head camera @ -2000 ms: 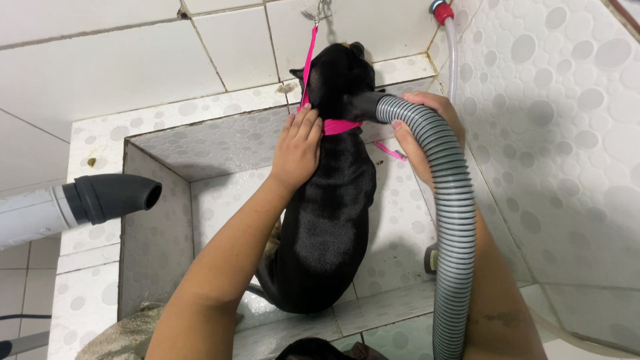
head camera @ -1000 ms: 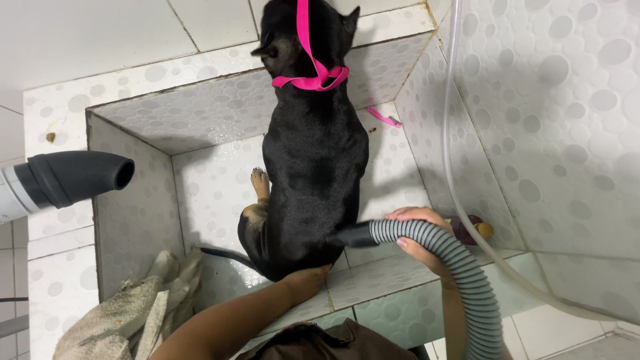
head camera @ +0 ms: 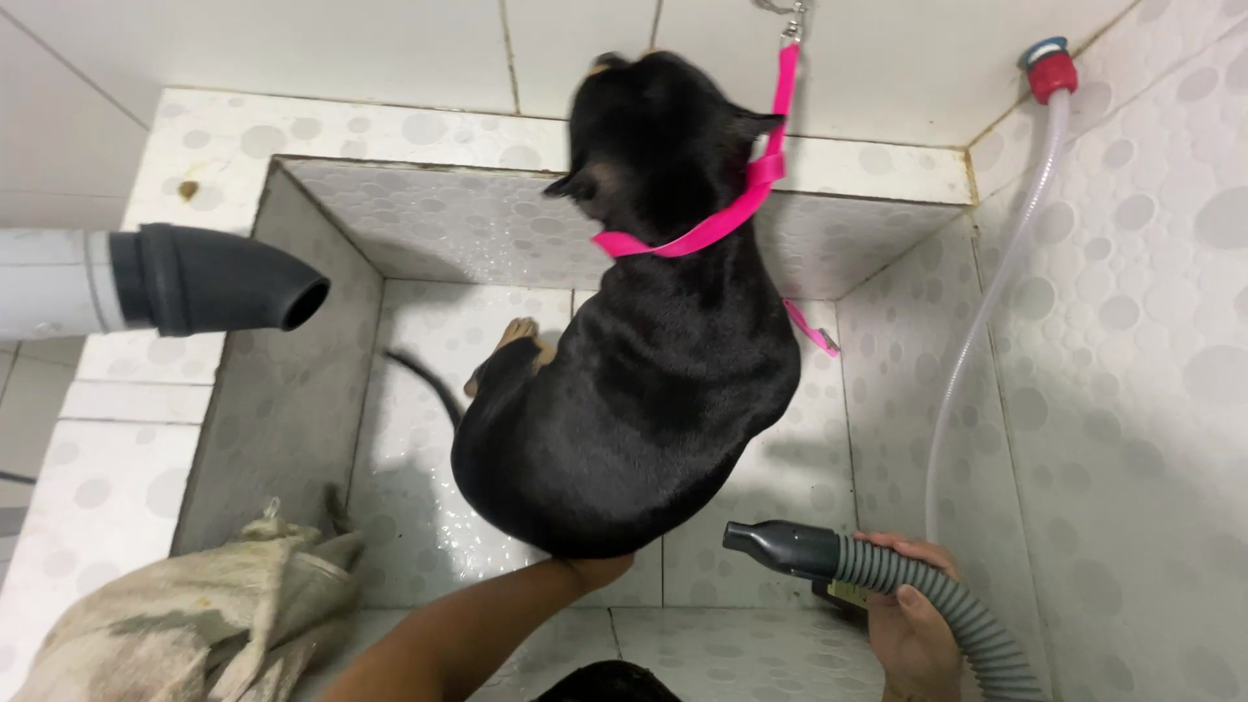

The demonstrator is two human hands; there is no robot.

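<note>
A black dog point(head camera: 624, 390) with tan paws sits in a tiled tub point(head camera: 877, 171), its back to me and its head turned to the left. A pink leash point(head camera: 702, 229) loops its neck and runs up to a metal clip point(head camera: 792, 24) at the wall. My right hand point(head camera: 912, 604) grips the grey corrugated hose of a dryer just behind its black nozzle point(head camera: 785, 548), which points left toward the dog's rump without touching it. My left hand point(head camera: 595, 570) lies against the dog's rear; its fingers are hidden beneath the body.
At the left, a second black nozzle point(head camera: 229, 283) on a grey pipe reaches over the tub's edge. A damp, dirty towel point(head camera: 185, 624) hangs at the lower left. Down the right wall runs a clear hose point(head camera: 985, 322) from a red fitting point(head camera: 1053, 76). A dark object point(head camera: 843, 595) lies behind my right hand.
The dryer nozzle, at the dog's neck and then against its lower back, is now off its body. My left hand has gone from its shoulder to its rear. The dog's head has turned left.
</note>
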